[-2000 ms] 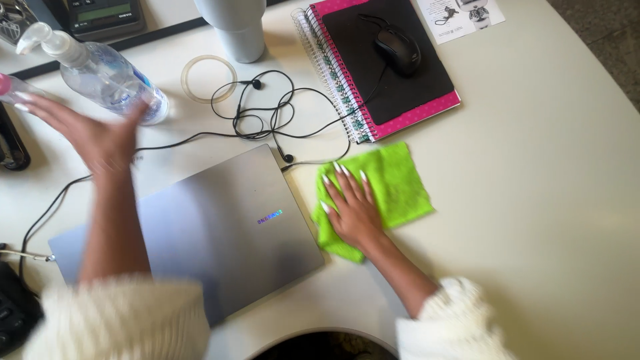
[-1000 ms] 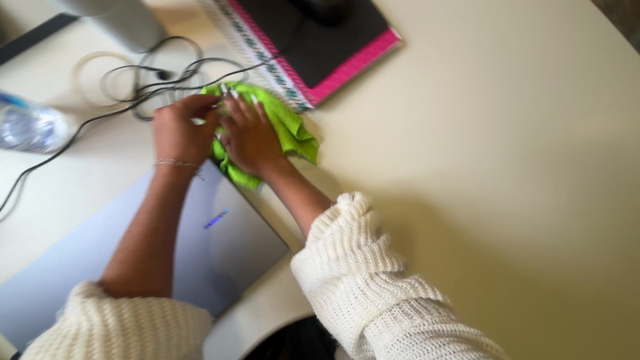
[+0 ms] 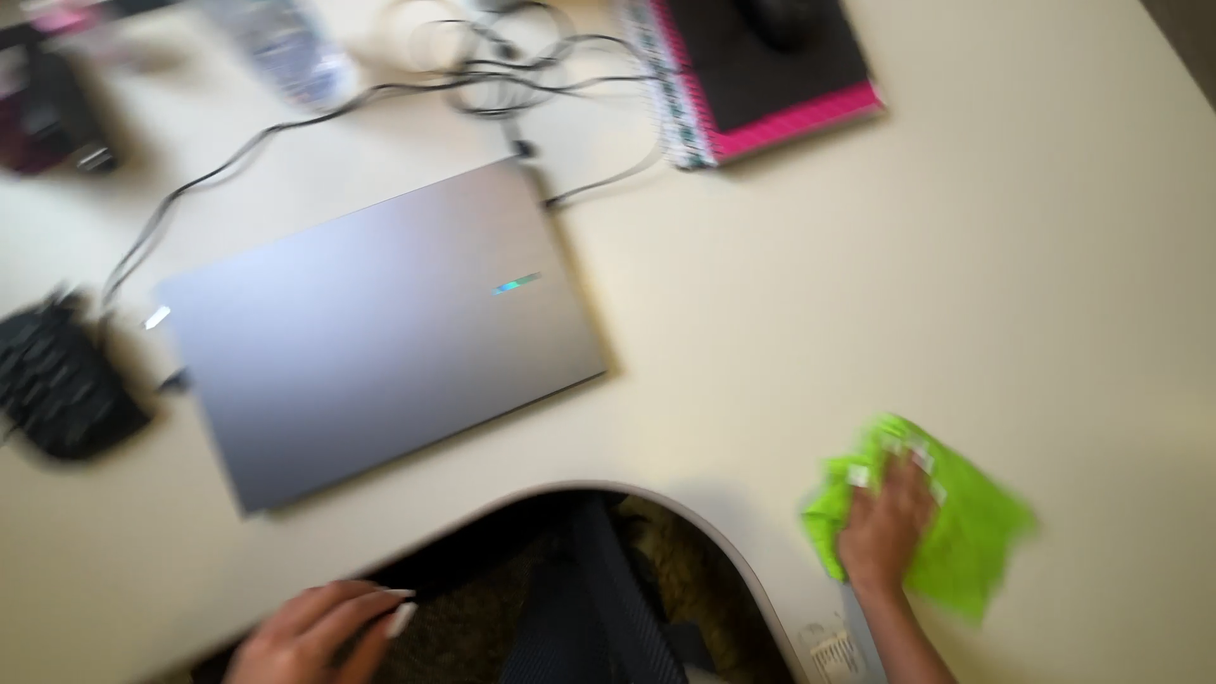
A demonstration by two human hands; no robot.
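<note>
My right hand [image 3: 888,527] presses on a bright green cloth [image 3: 978,522] spread on the white desk [image 3: 950,285], to the right of the curved cut-out in its edge. Bent fingers, with nothing seen between them, show on my left hand [image 3: 318,632], which is over the desk's near edge at the bottom left. A closed silver laptop [image 3: 380,332] lies between the cloth and a black object at the left, with a cable plugged in near its far right corner.
Tangled black cables [image 3: 513,71] run behind the laptop. A pink spiral notebook [image 3: 798,123] carries a black pad and a dark mouse [image 3: 774,19]. A clear bottle [image 3: 294,57] is at the upper left. At the far left sits a blurred black object [image 3: 62,380].
My right hand and the green cloth have moved from beside the laptop's far corner to the desk's near right part. My left hand has come away from the cloth to the near edge.
</note>
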